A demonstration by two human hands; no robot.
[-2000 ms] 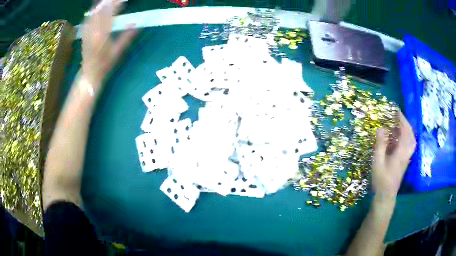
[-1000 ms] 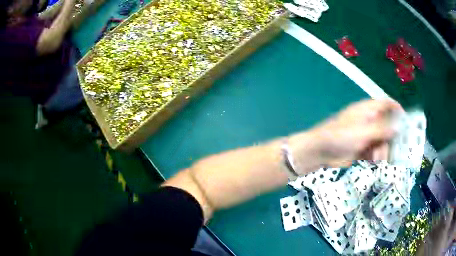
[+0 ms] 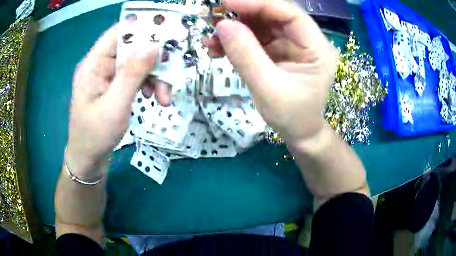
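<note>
My left hand (image 3: 107, 85) holds a white perforated plate (image 3: 142, 30) up near the top of the view, thumb on its face. The plate has rows of dark round holes; dark shiny pieces show near its right side. My right hand (image 3: 280, 60) is at the plate's right, thumb and fingers pinched around a small metal fitting (image 3: 218, 10), partly blurred. The untidy pile of plates (image 3: 172, 122) lies below and behind my hands, partly hidden by them. A loose pile of metal fittings (image 3: 352, 95) lies right of my right hand.
A cardboard box of fittings (image 3: 12, 125) stands along the left edge. A blue plastic tray (image 3: 390, 107) with white plates is at the right. A dark flat case (image 3: 330, 12) lies at the back, partly behind my right hand. A pale strip (image 3: 75, 15) runs along the far side.
The view has swung back from the left over the plates. My left hand has brought a plate up in front of me, and my right hand has come to its right side with a small fitting.
</note>
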